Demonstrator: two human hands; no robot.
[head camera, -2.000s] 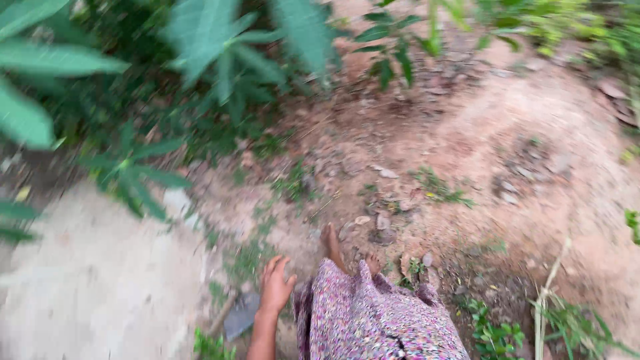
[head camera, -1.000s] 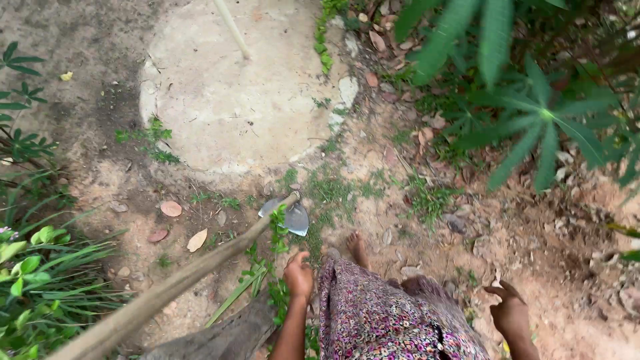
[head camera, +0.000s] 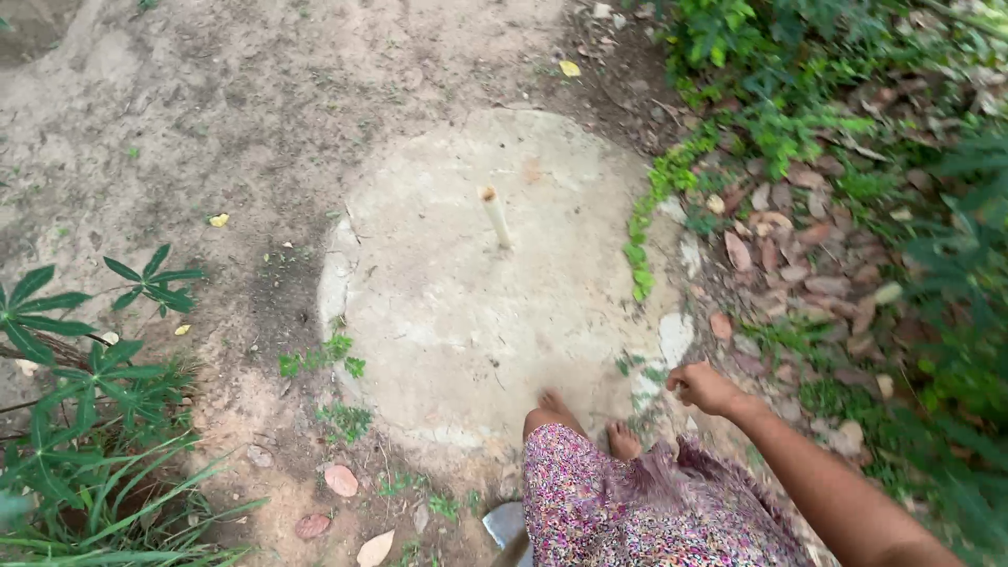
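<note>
My right hand (head camera: 705, 387) hangs in the air beside the right edge of a round concrete slab (head camera: 441, 307), its fingers curled and nothing seen in them. My left hand is out of the picture. A pale pipe (head camera: 498, 220) stands up from the slab. At the bottom, partly hidden by my patterned garment (head camera: 622, 512), lies the metal blade (head camera: 505, 523) of a tool with a wooden handle, left of my legs. My bare feet (head camera: 624, 439) are at the slab's near edge.
Leafy plants (head camera: 39, 378) and long grass (head camera: 134, 504) grow at the left. Green bushes (head camera: 772, 87) and dry fallen leaves (head camera: 819, 260) line the right side. A creeping vine (head camera: 639, 260) lies over the slab's right edge. Bare soil (head camera: 181, 118) stretches at the upper left.
The view has swung so the slab is in the middle. My left hand has left the picture. My feet, on soil before, are now at the slab's near edge.
</note>
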